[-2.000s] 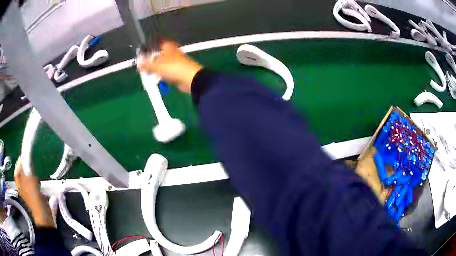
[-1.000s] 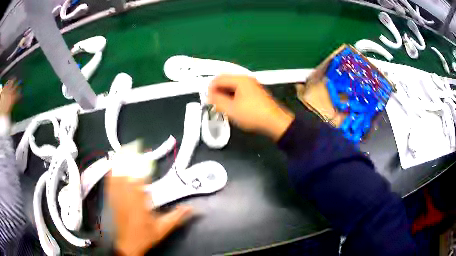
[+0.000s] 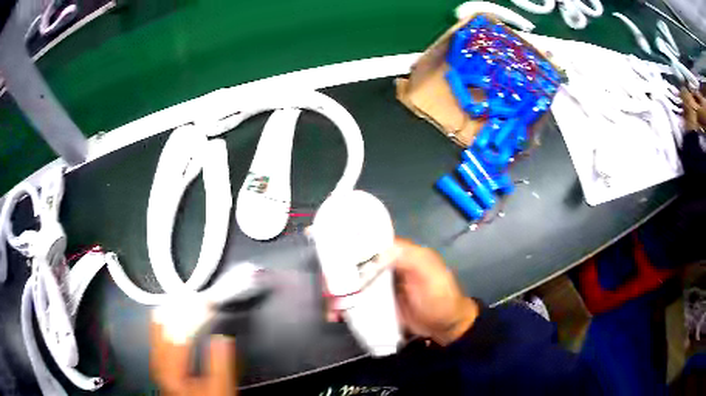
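Observation:
My right hand (image 3: 435,292) holds a white housing piece (image 3: 358,232) with a round end up and a narrow end pointing down. Red wire shows beside it. My left hand (image 3: 192,357) is blurred at the bottom left, its fingertips at a white curved piece; whether it grips it cannot be told. An open white shell (image 3: 267,174) with a small green circuit board lies on the dark bench (image 3: 464,259), with a curved white arm (image 3: 347,135) around its upper right.
A brown carton (image 3: 433,93) of blue battery cells (image 3: 503,93) stands at the upper right, some cells spilling out. A white sheet (image 3: 592,166) with white parts lies right of it. White housings (image 3: 50,286) are piled at left. A green belt (image 3: 232,46) runs behind the white rail.
My right hand has come from the rail towards me and now holds a white housing. My left hand has moved lower. The view has shifted, bringing the carton nearer the middle.

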